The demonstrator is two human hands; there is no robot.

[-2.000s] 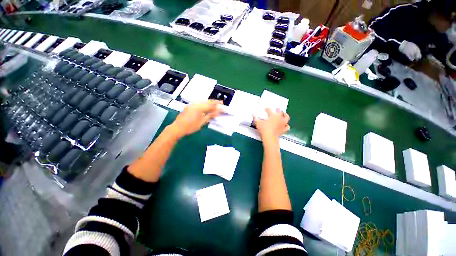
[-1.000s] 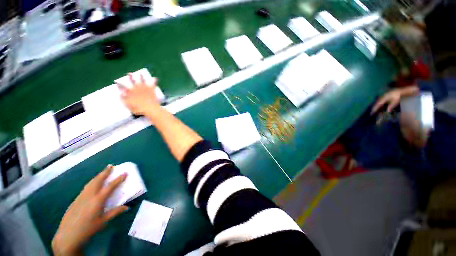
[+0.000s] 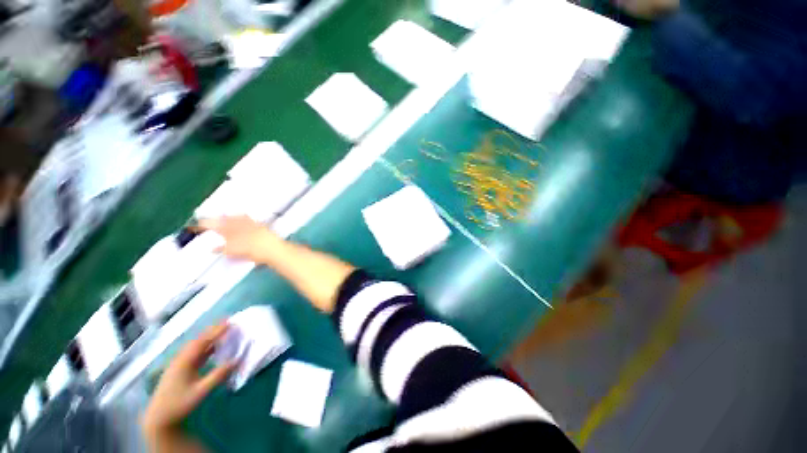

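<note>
My left hand [image 3: 188,376] is at the lower left. Its thumb and fingers are around the left edge of a small stack of white leaflets [image 3: 261,341] on the green bench. A single leaflet [image 3: 303,392] lies beside it. My right hand [image 3: 237,239] reaches to the row of white boxes [image 3: 161,279] along the rail. Its fingertips are by a dark gap between boxes. The picture is blurred, and whether it grips anything cannot be told. More white boxes [image 3: 270,177] sit just beyond it.
Pale rail [image 3: 332,183] beside the green belt. Separate white boxes [image 3: 347,106] stand on the belt. A leaflet stack [image 3: 407,227], tangled rubber bands [image 3: 495,181] and a large white pile [image 3: 540,62] are on the bench. A person in blue [image 3: 726,97] is at upper right.
The view has turned and tilted. My right hand has moved from the top of the end box back to the dark gap. My left hand has shifted from over the leaflet stack to its left edge.
</note>
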